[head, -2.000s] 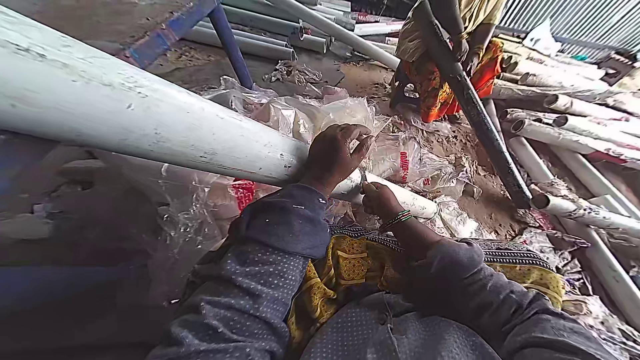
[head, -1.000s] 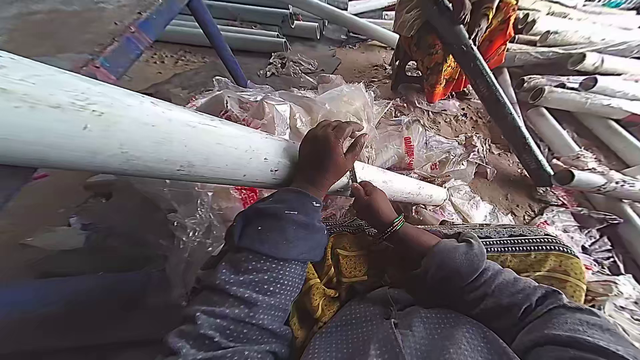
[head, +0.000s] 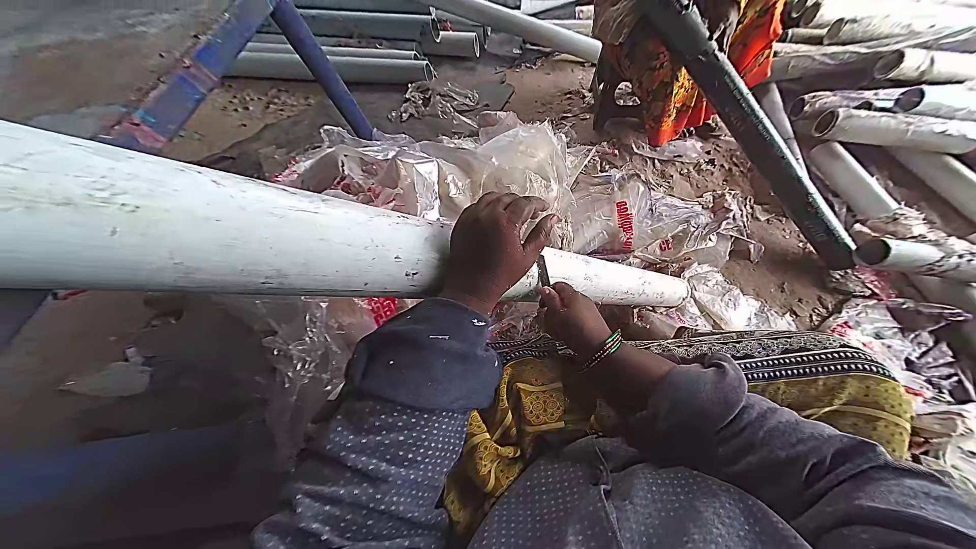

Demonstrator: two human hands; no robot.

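Observation:
A long white pipe [head: 229,229] slants across the view from the left edge to above my lap. My left hand [head: 496,244] rests over the pipe with its fingers bent around the upper side and the thumb out to the right. Just right of it, my right hand [head: 572,316], with beaded bangles at the wrist, is closed on a small dark blade-like tool [head: 543,271]. The tool stands up from the fist against the pipe's near side; its handle is hidden in the fingers. The pipe's far end lies to the right of both hands.
Crumpled clear plastic film [head: 457,171] lies beyond the pipe. A blue metal stand [head: 324,69] is at upper left, with grey pipes [head: 335,67] behind. Another person [head: 671,69] holds a dark pipe [head: 755,133] at upper right. White pipes [head: 900,130] are piled at right.
Both hands stay at nearly the same part of the pipe. The small tool stands more plainly in sight above my right fist than a second ago. The view has shifted a little.

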